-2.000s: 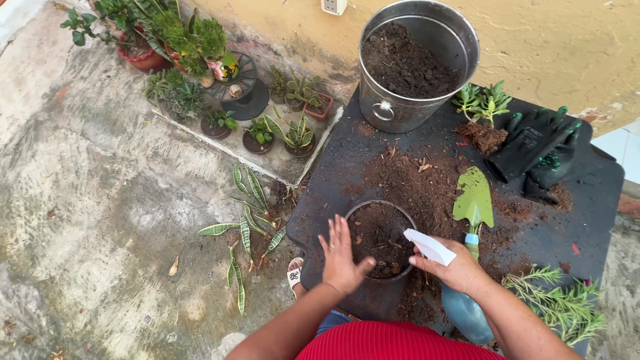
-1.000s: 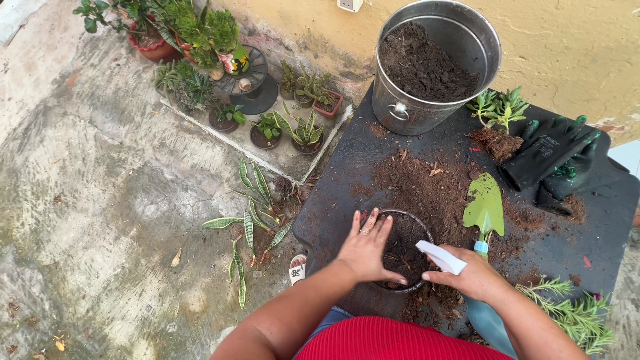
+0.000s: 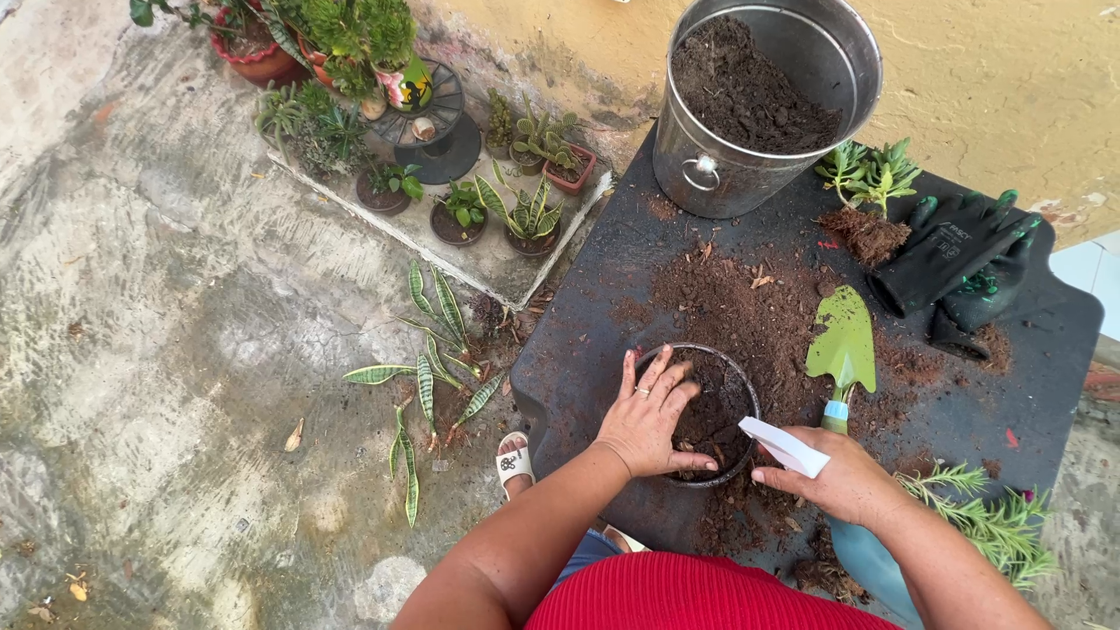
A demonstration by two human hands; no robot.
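Note:
My left hand (image 3: pixel 652 416) rests with spread fingers over the left rim of a round dark pot (image 3: pixel 754 407) filled with soil (image 3: pixel 717 394); its fingertips are in or on the soil and blurred. My right hand (image 3: pixel 827 477), just right of the pot, grips the neck of a spray bottle with a white nozzle head (image 3: pixel 783 444) and a blue body (image 3: pixel 866 560), partly hidden by my forearm. A green hand trowel (image 3: pixel 842 341) lies beyond my right hand, its blade dusted with soil.
On the dark table (image 3: pixel 577 350) are a metal bucket of soil (image 3: pixel 726 175), an uprooted succulent (image 3: pixel 866 232), black gloves (image 3: pixel 945 254), spilled soil (image 3: pixel 744 297) and a leafy plant (image 3: pixel 997 525). Variegated snake plant leaves (image 3: pixel 426 385) lie on the concrete floor at left, below several potted plants (image 3: pixel 529 223).
My left hand has moved from the pot's near left side onto its left rim, fingers toward the soil. The right hand still holds the spray bottle beside the pot.

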